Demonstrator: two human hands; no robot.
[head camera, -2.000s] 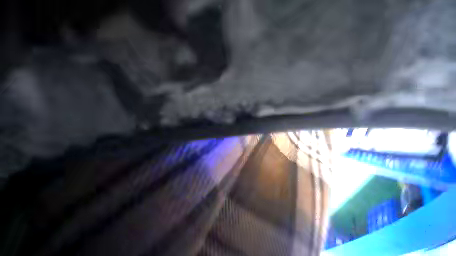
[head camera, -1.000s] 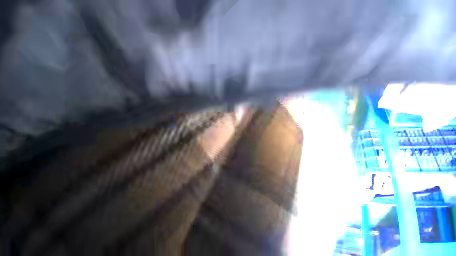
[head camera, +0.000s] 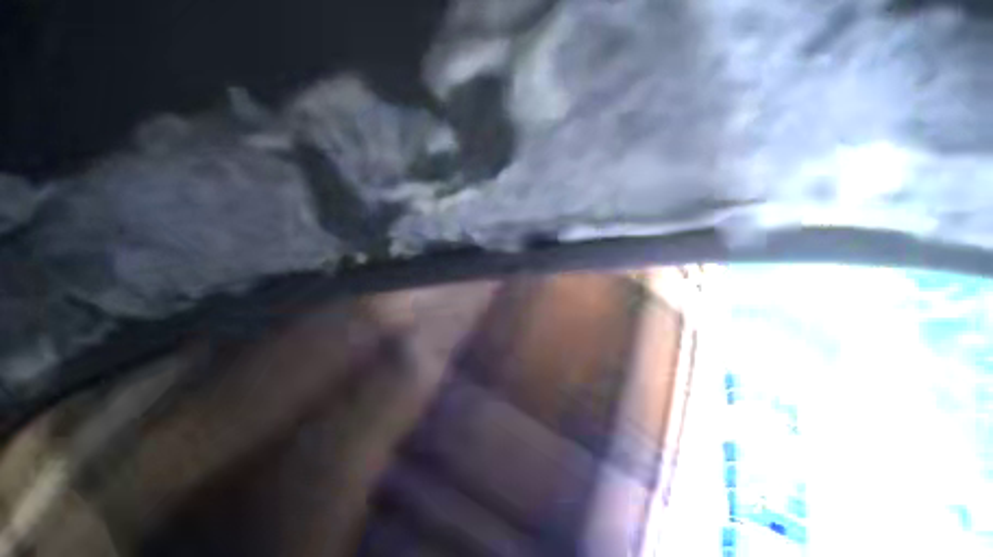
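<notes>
No hand shows, and no held item can be made out. A plaid shirt (head camera: 566, 381) in brown, tan and dark checks fills the lower middle and left, blurred and very close. A flaky grey-white surface (head camera: 610, 141) with a dark curved rim covers the top; it may be a cap brim or a camera cover. Whatever lies behind these is hidden.
At the right is a strongly overexposed white area (head camera: 871, 413). Small blue patches (head camera: 731, 468) stand in a column at its left side, with more pale blue at the far right. What they are cannot be told.
The blue racks and frames seen at the right a second ago have washed out to white. The dark rim sits lower, and the shirt folds have shifted.
</notes>
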